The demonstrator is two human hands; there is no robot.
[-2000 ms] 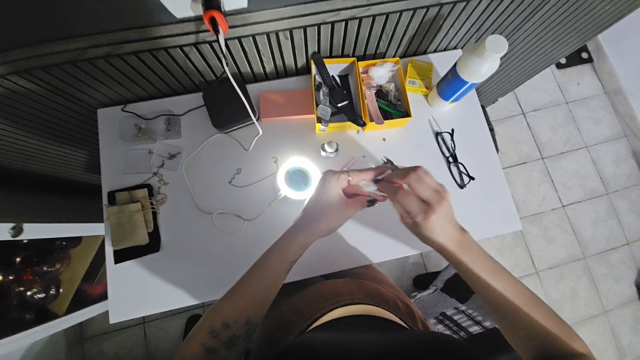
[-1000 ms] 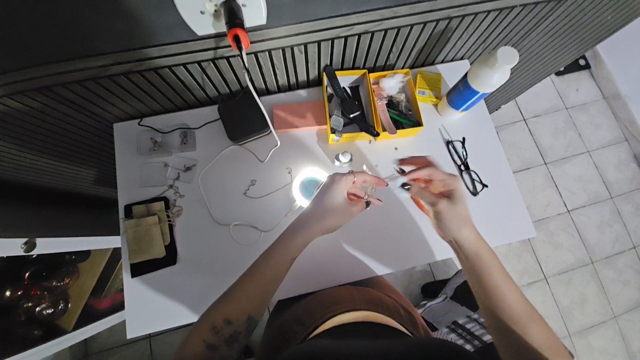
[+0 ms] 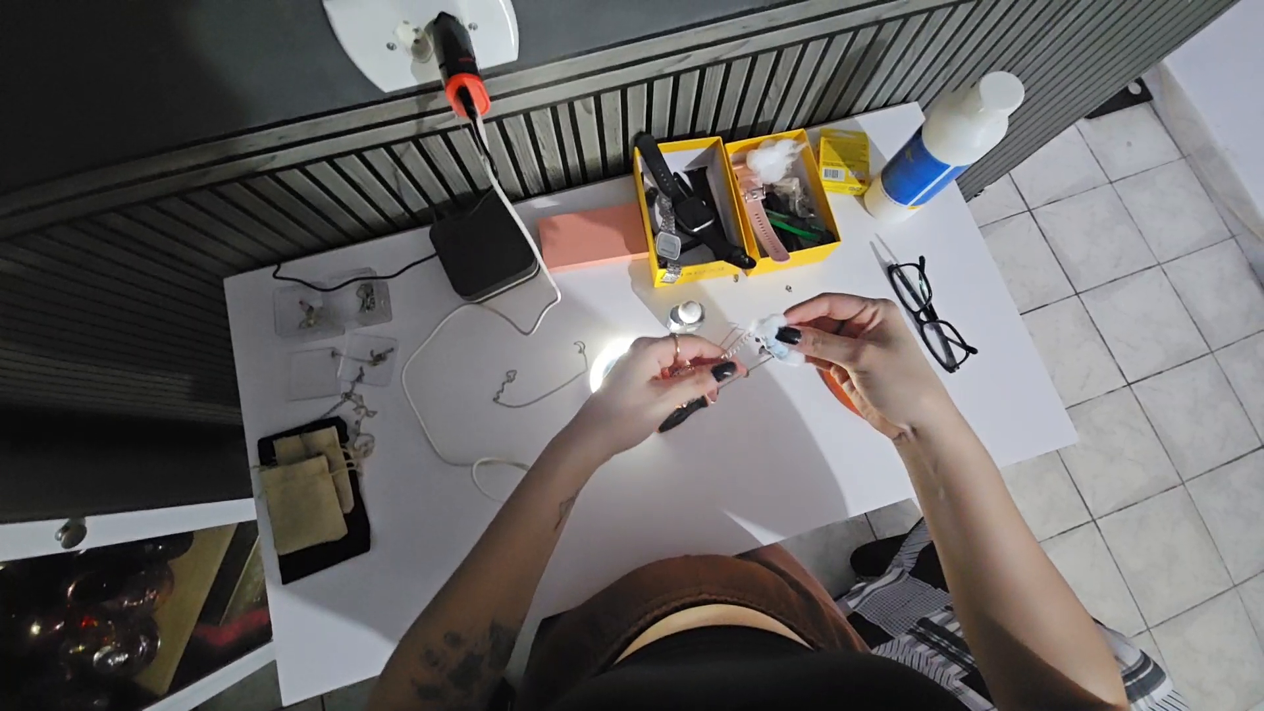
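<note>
My left hand (image 3: 664, 383) grips one end of a silver-coloured chain (image 3: 736, 346) between thumb and fingers, above the white table. Against the chain, my right hand (image 3: 857, 348) pinches a white cotton piece (image 3: 778, 341). A small bottle with a white cap (image 3: 685, 315) stands just beyond my left hand. The lit round lamp (image 3: 607, 363) is partly hidden behind that hand. Below its fingers a dark object (image 3: 681, 415) shows, its kind unclear. Something orange (image 3: 841, 391) is mostly covered by my right hand. Another thin chain (image 3: 541, 403) lies left of the lamp.
Yellow boxes (image 3: 837, 247) hold watches and cotton. Nearby are a pink box (image 3: 591, 237), a black box (image 3: 484, 247), a white bottle with a blue label (image 3: 943, 148) and eyeglasses (image 3: 928, 314). Small clear bags (image 3: 314, 373) and fabric pouches (image 3: 304, 504) lie left. A white cable (image 3: 407, 380) loops across the table.
My hands were farther apart one second ago; the right hand has come in to the left, and the cotton now meets the chain. The view has shifted slightly.
</note>
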